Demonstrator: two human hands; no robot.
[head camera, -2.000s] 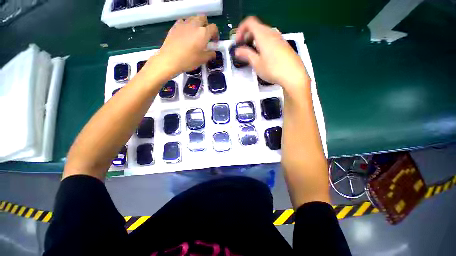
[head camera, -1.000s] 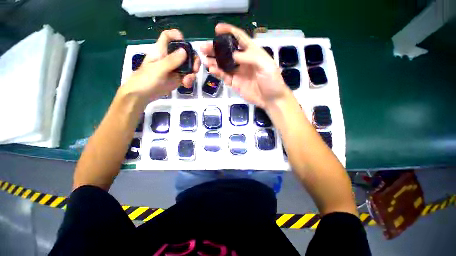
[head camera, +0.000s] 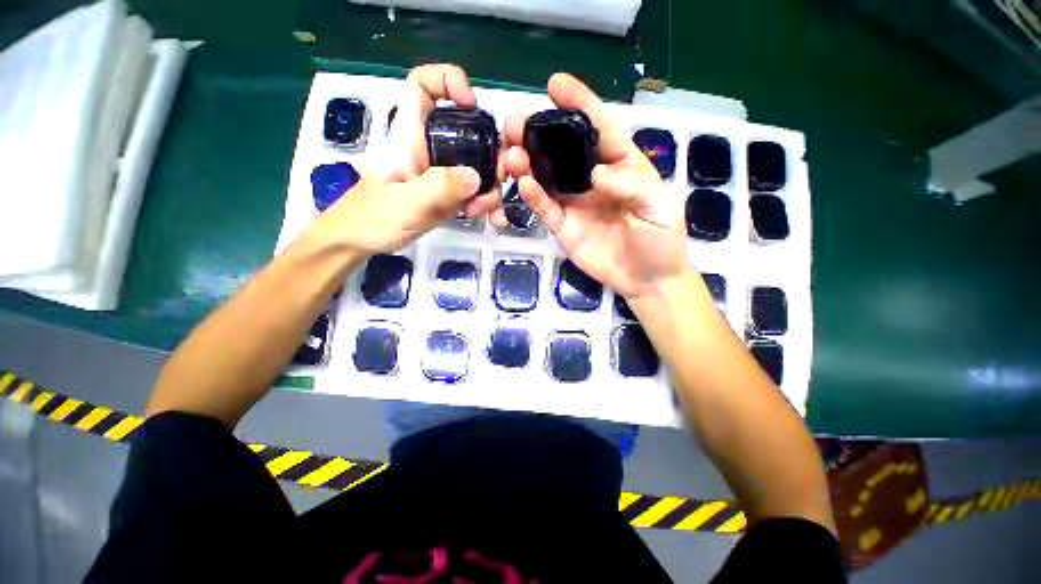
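Note:
My left hand (head camera: 394, 205) holds a black smartwatch head (head camera: 459, 143), its glass facing up with pale glare, thumb on its lower edge. My right hand (head camera: 626, 222) holds a second smartwatch head (head camera: 559, 152), its face dark, fingers around its sides. Both are held side by side above the back part of the white foam tray (head camera: 537, 394). The tray holds rows of watch heads in pockets. One at the back left (head camera: 345, 121) shows a small blue mark, one below it (head camera: 335, 185) is lit blue-purple. My hands and forearms hide some pockets.
The tray lies on a green bench (head camera: 902, 331). White foam sheets (head camera: 80, 160) are stacked at the left. Another white foam slab (head camera: 571, 11) is at the far edge. A pale strip (head camera: 936, 160) lies at the right. A brown patterned stool (head camera: 879, 502) stands below the bench at right.
Two seconds ago both hands were at the tray's back row. Now each holds a watch head. Since one second ago, the held faces have turned more upward and the view has shifted.

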